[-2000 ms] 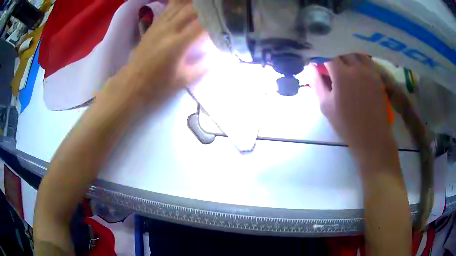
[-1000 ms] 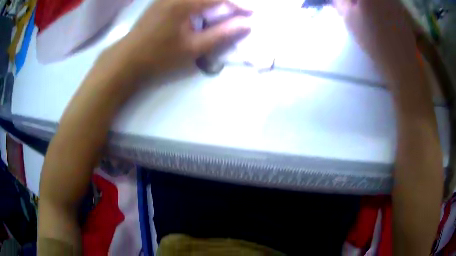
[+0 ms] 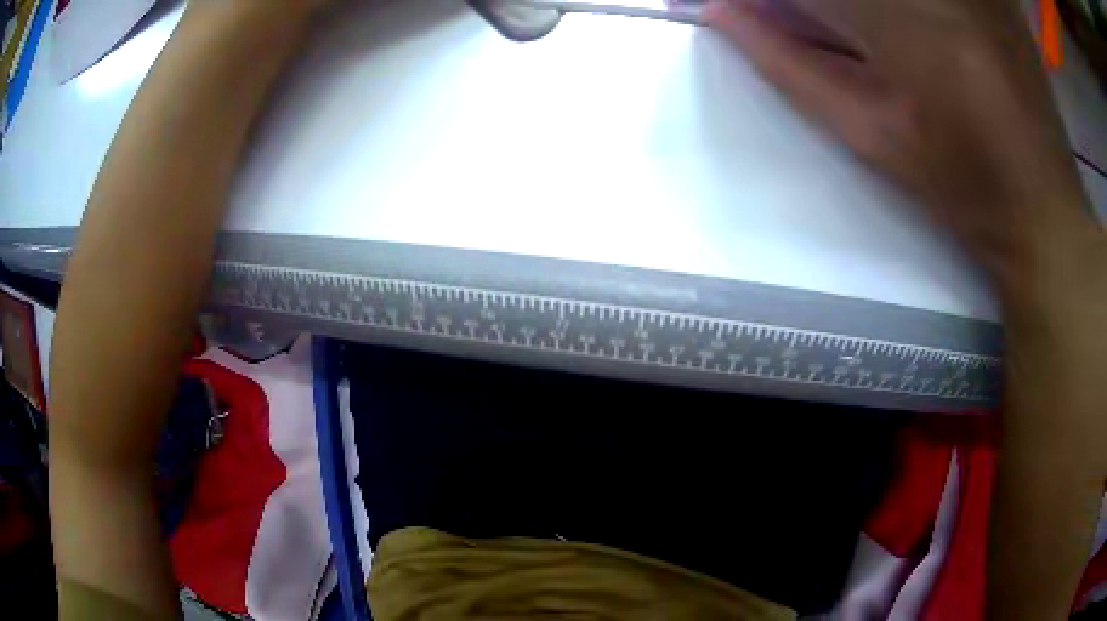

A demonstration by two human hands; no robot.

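Note:
The white machine table [image 3: 522,158] lies in front of me, with a grey rounded bed-cover corner [image 3: 524,17] and a dark seam line at the top edge. My right hand [image 3: 886,85] is blurred and partly cut off at the upper right, its fingertips low over the table near the right end of the seam line. Whether it holds anything cannot be told. My left forearm crosses the left side, but its hand is beyond the top edge. A pale fabric piece [image 3: 103,30] shows at the top left. The sewing head and needle are out of the picture.
A grey edge ruler [image 3: 583,325] runs along the table front. Red and pale fabric [image 3: 237,461] hangs below at left beside a blue upright bar [image 3: 334,485]; more red fabric [image 3: 917,491] is below right. An orange handle [image 3: 1050,30] is at upper right. Brown cloth [image 3: 546,580] is at the bottom.
The view has tipped down, so the machine head has left the picture and the ruler sits higher. My left hand has gone past the top edge. My right hand's fingers now reach left near the seam line.

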